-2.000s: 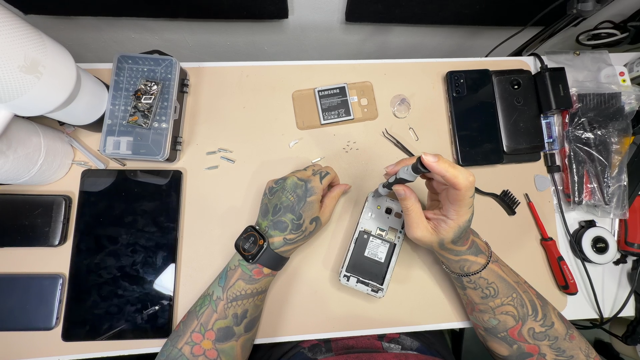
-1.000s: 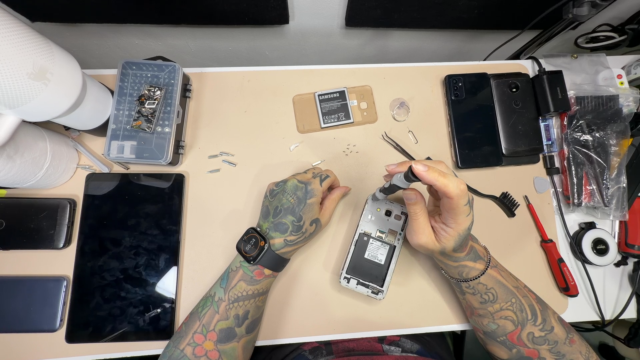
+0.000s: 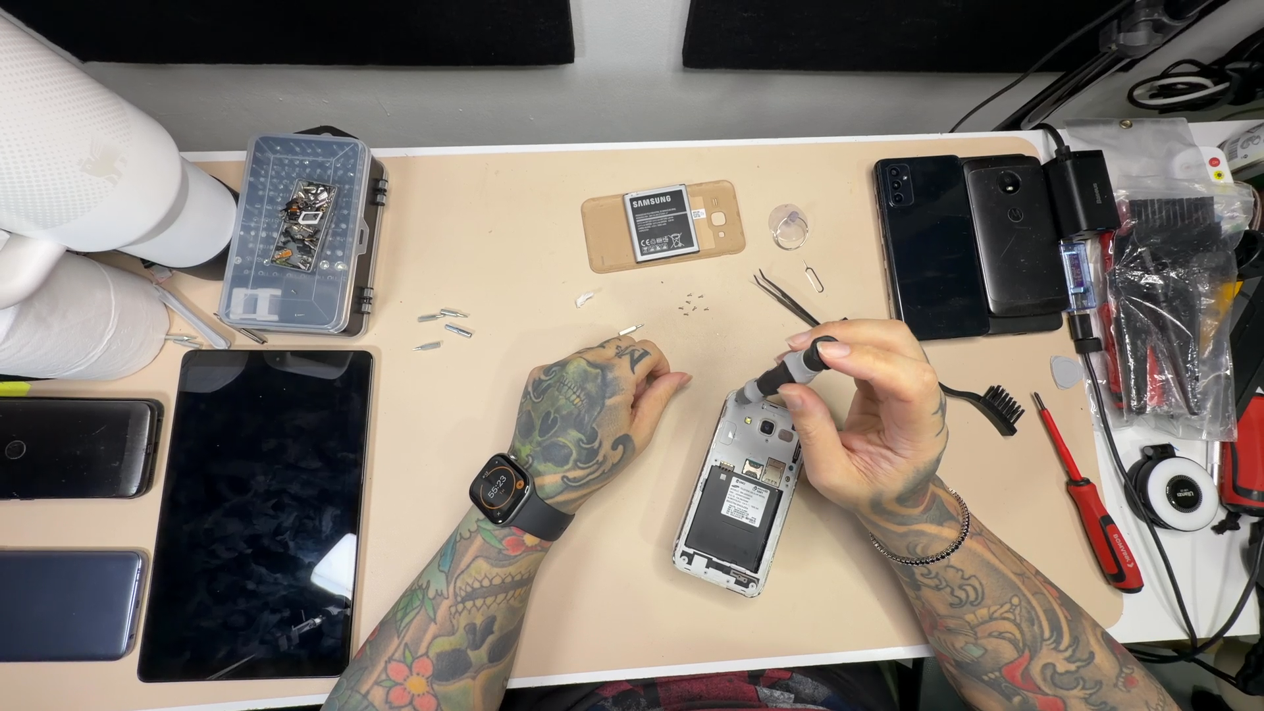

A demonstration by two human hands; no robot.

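An opened smartphone (image 3: 731, 523) lies face down on the beige mat, its battery bay and metal frame showing. My right hand (image 3: 869, 405) grips a short black and grey screwdriver (image 3: 785, 371), tilted, its lower end at the phone's upper left corner. Left of the phone, my left hand (image 3: 592, 415) rests on the mat with fingers curled; nothing shows in it. Near its knuckles lies a driver bit (image 3: 630, 330). Small screws (image 3: 693, 304) lie scattered above the phone. Behind them a Samsung battery (image 3: 662, 225) rests on a gold back cover (image 3: 607, 237). Tweezers (image 3: 785, 298) lie beyond my right hand.
At left are a tablet (image 3: 257, 513), two phones, a lidded plastic organizer box (image 3: 296, 237) and several loose bits (image 3: 457, 330). At right are two more phones (image 3: 928, 247), a black brush (image 3: 997, 407), a red screwdriver (image 3: 1091, 504), a blue pick (image 3: 1066, 371), cables and a plastic bag.
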